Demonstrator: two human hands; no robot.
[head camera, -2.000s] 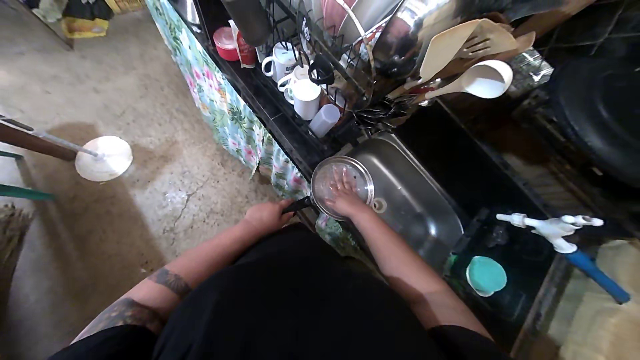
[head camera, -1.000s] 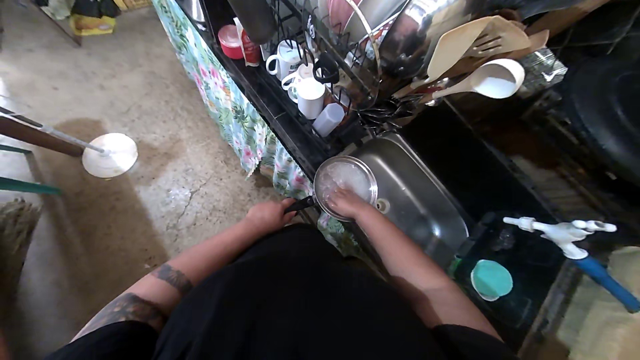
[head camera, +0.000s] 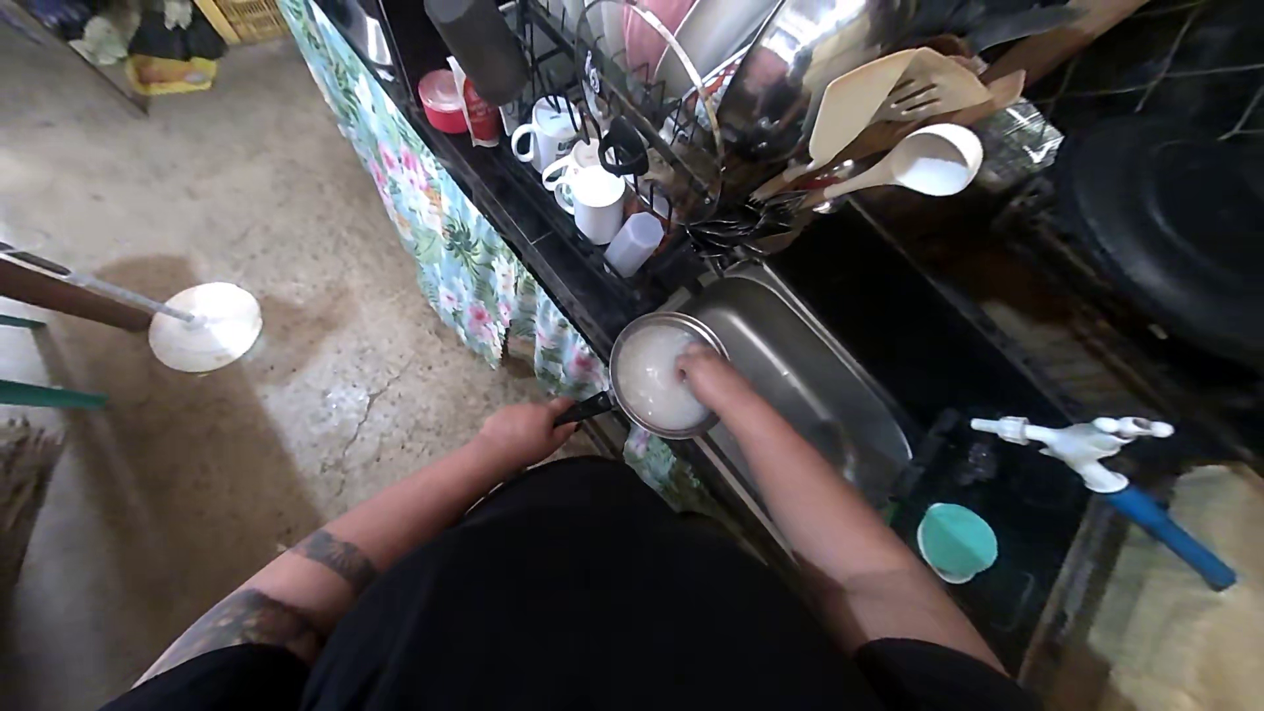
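Note:
A metal saucepan (head camera: 647, 395) with whitish, cloudy liquid in it is held over the near edge of the steel sink (head camera: 790, 380). My left hand (head camera: 521, 433) is closed around its black handle (head camera: 585, 408). The fingers of my right hand (head camera: 706, 378) dip into the liquid at the pan's right side, curled, with the fingertips hidden; whether they hold anything cannot be told. A white tap (head camera: 1081, 449) with a blue pipe stands right of the sink, and a green bowl (head camera: 957, 543) sits on the black counter below it.
Beyond the sink are white mugs (head camera: 595, 202), a plastic cup (head camera: 634, 243), a dish rack (head camera: 642, 109) with plates, and wooden utensils with a white ladle (head camera: 933, 161). A large black pan (head camera: 1175, 232) is at the right. A floral curtain (head camera: 425, 197) hangs from the counter. A round white object (head camera: 205, 327) is on the floor.
My right hand has gone from spread fingers over the pan's middle to curled fingers at its right side. The liquid looks cloudier. My left hand keeps its hold on the handle.

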